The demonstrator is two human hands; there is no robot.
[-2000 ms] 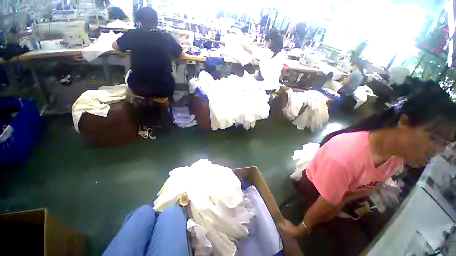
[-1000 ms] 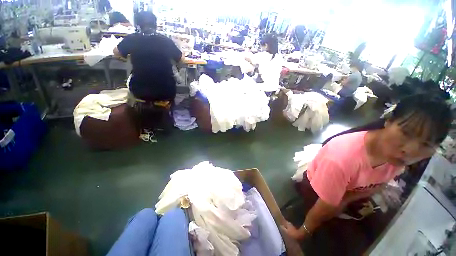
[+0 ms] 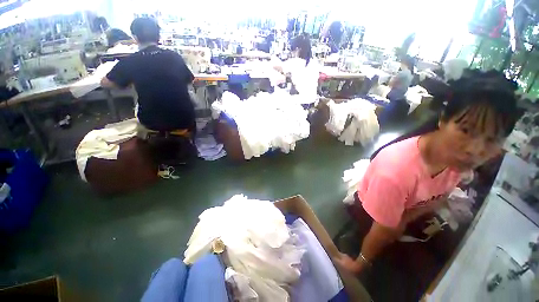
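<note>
Neither of my hands is in the picture; only my knees in blue trousers show at the bottom. Nearest in front, a heap of cream cloth pieces (image 3: 251, 236) lies in an open brown carton (image 3: 307, 219). Folded pale lilac-white pieces (image 3: 316, 265) lie flat along the right side inside the carton, with bits of blue liner (image 3: 341, 296) beside them. A small tan round spot (image 3: 218, 245) shows on the cream heap near my knee.
A person in a pink shirt (image 3: 393, 183) sits at right, a hand on the carton's rim, beside a white machine table (image 3: 496, 236). Another carton (image 3: 35, 290) is bottom left, a blue bag or basket (image 3: 22, 191) at left. Across the green floor (image 3: 118, 227), people work beside cloth heaps (image 3: 266, 124).
The view has shifted and tilted slightly. The person in pink has turned the face from the machine table toward me; the hand stays on the carton's rim. The cream heap looks the same.
</note>
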